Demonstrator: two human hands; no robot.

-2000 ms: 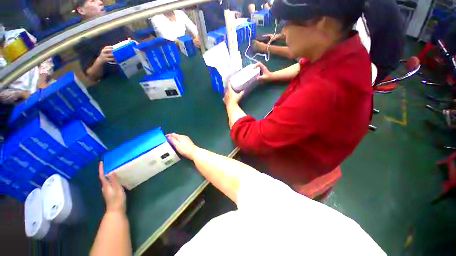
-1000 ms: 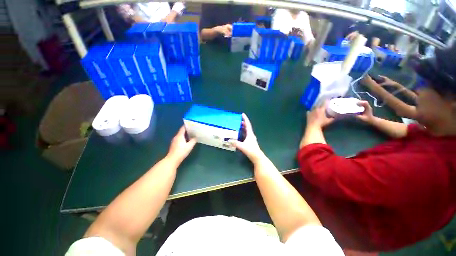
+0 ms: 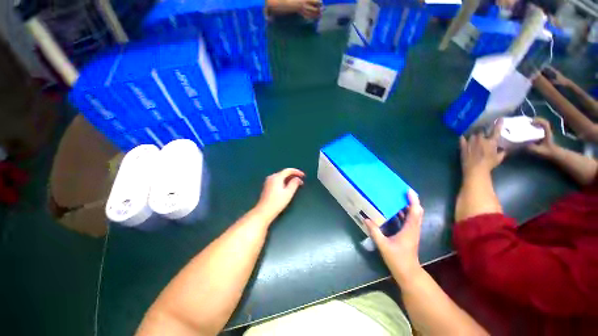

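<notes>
A closed retail box (image 3: 367,176) with a bright blue top and a white printed side sits in front of me, turned at an angle. My right hand (image 3: 398,237) grips its near right end, thumb on the white side and fingers on the far edge. My left hand (image 3: 283,190) is off the box, to its left, low over the table, with fingers slightly curled and nothing in it.
Two white oval units (image 3: 176,178) stand at left before a stack of blue boxes (image 3: 170,88). Another box (image 3: 368,73) lies further back. At right a person in red holds a white device (image 3: 521,131) near an open box (image 3: 488,92). A brown carton (image 3: 79,177) is beyond the left edge.
My left hand has let go of the box. The box has moved right and turned, with my right hand still on it. The view has shifted left and closer since the first frame.
</notes>
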